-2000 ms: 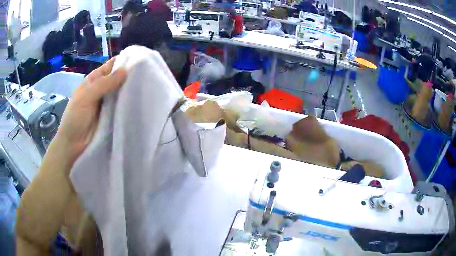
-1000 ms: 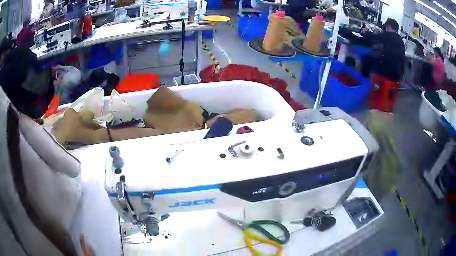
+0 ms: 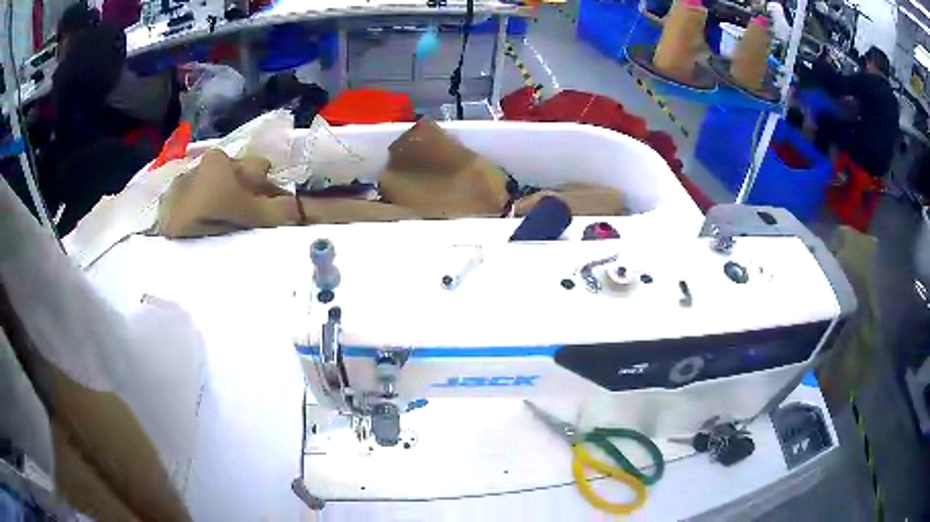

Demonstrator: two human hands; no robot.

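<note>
A garment panel, white on one side and brown on the other, hangs at the left edge and runs out of the picture. The white JACK sewing machine stands in front of me. Its presser foot and needle area shows no fabric under it. Thread snips with one green and one yellow handle lie on the bed. Neither my left hand nor my right hand can be made out. A small brownish shape at the bed's lower left corner is too unclear to name.
Behind the machine a white trough holds brown and white pieces. A bobbin winder is right of the snips. Thread cones, blue crates and dark red fabric are farther back. Seated people are at both sides.
The view has swung right and down, then slightly back left. The raised garment and the left hand holding it have left the middle; only garment shows at the left edge now.
</note>
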